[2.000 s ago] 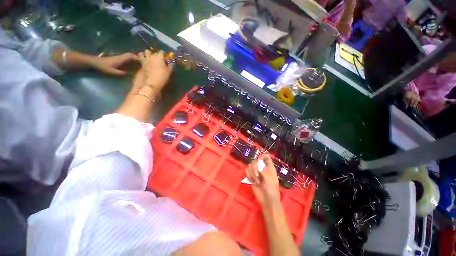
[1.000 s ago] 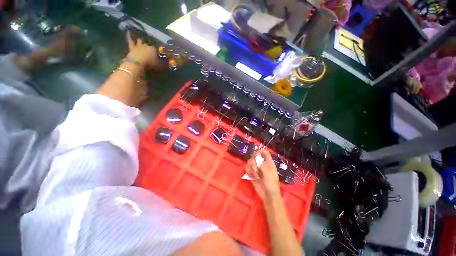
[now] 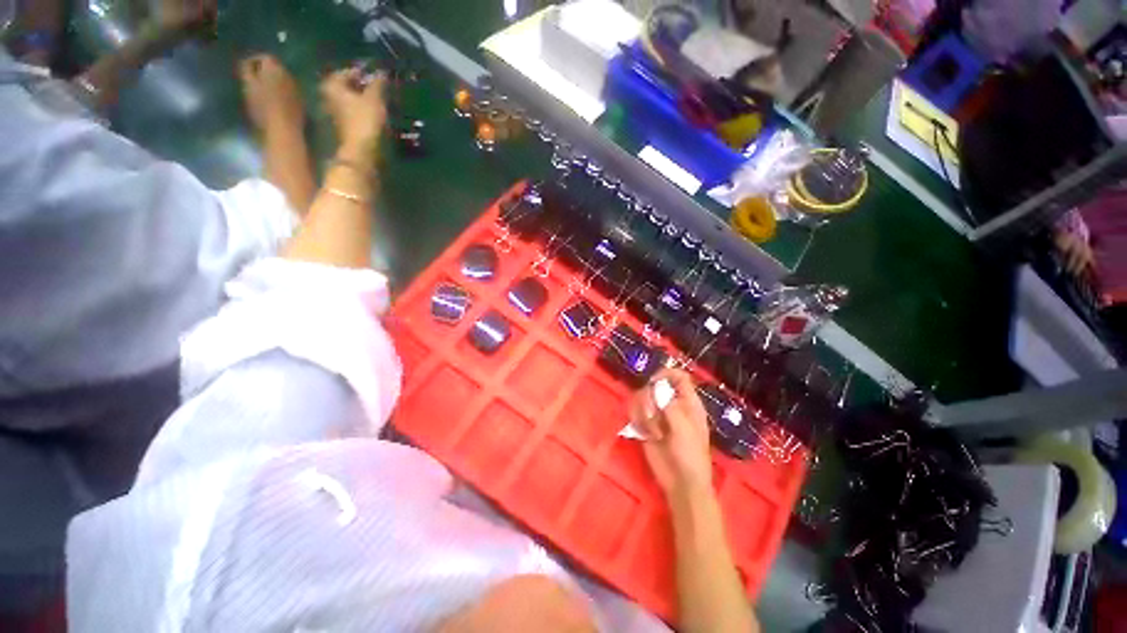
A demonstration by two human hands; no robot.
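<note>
My right hand (image 3: 676, 429) is over the red compartment tray (image 3: 544, 464), its fingers closed on a crumpled white wipe (image 3: 664, 395). My left hand (image 3: 356, 114) is stretched far forward left, off the tray over the green bench. A small dark spot shows at its fingertips; whether it holds something is unclear. Several black glossy rounded-square devices (image 3: 491, 330) lie in the tray's left pockets. Clamped devices (image 3: 634, 354) with silver wire handles line the tray's far edge, one row beside my right fingertips.
A neighbouring person's hand (image 3: 270, 93) is just left of mine. Orange-topped parts (image 3: 483, 130) stand past the tray. A grey rail, blue bin (image 3: 680, 111) and bottle with red diamond label (image 3: 791, 324) lie beyond. A black clip pile (image 3: 908, 513) and white unit (image 3: 989, 556) are right.
My left hand, pointing toward the orange-topped parts a second ago, now sits left of them, fingers drawn together. The neighbour's hand has moved closer to it. My right hand stays on the tray.
</note>
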